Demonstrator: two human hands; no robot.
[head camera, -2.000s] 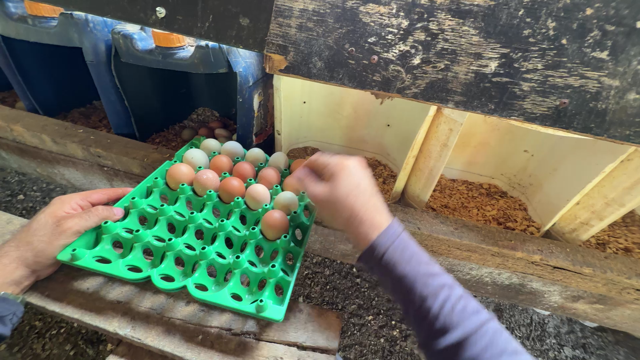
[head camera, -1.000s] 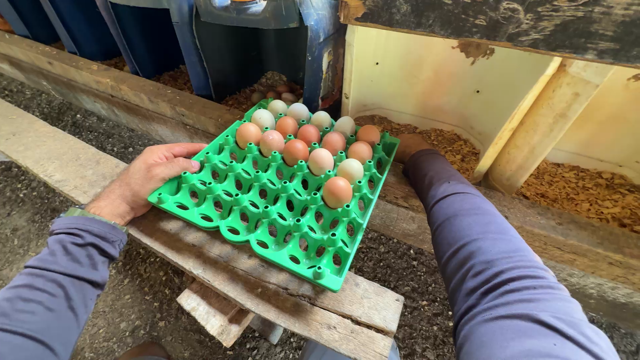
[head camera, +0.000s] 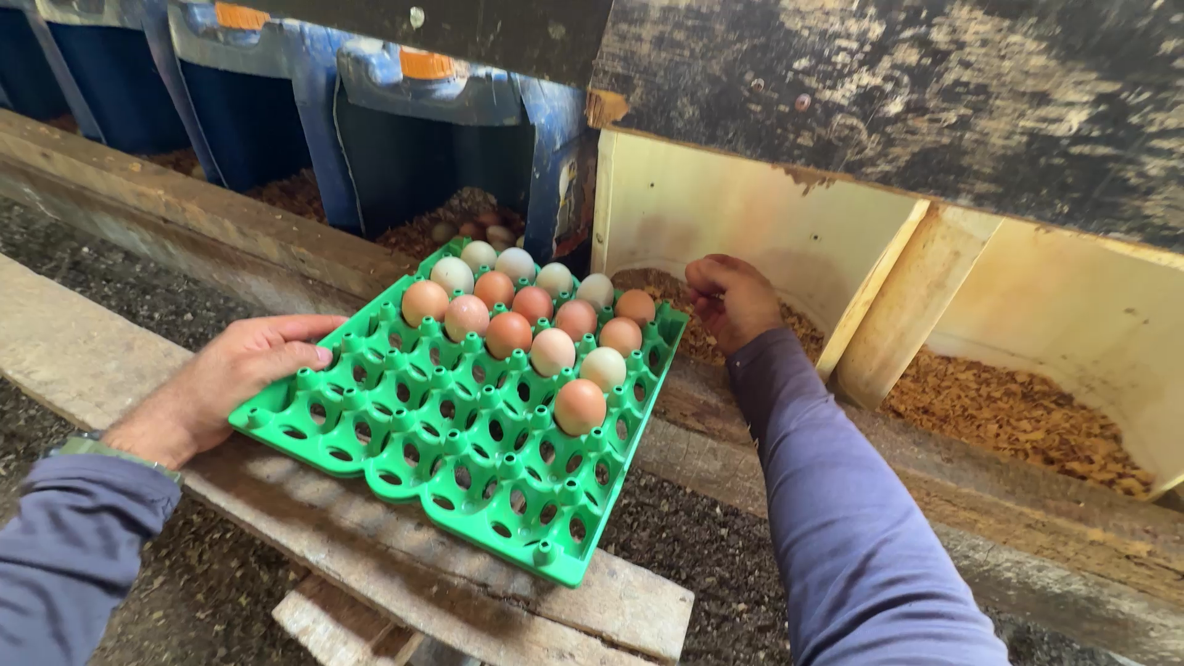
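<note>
My left hand (head camera: 245, 375) grips the left edge of a green plastic egg tray (head camera: 407, 435), its thumb on top of the rim. Brown, pinkish and pale eggs fill the far part of the tray; a brown egg (head camera: 580, 407) sits nearest to me among them. The tray is over a wooden plank (head camera: 610, 606). Just beyond the tray's right corner, my right hand (head camera: 731, 301) is inside a cream-walled nest box, above wood shavings (head camera: 791, 324), with its fingers curled. Whether anything is inside those fingers cannot be told.
Blue plastic nest boxes (head camera: 435, 157) stand at the back left; the nearest holds several eggs (head camera: 490, 227) on shavings. A worn dark board (head camera: 888, 102) hangs over the cream boxes. A wooden beam (head camera: 277, 254) runs along the box fronts. Another shavings-filled box (head camera: 1017, 416) is at the right.
My right hand was over the tray's right side two seconds ago, then low in the cream nest box, partly hidden; now it shows raised above the shavings. My left hand keeps hold of the tray.
</note>
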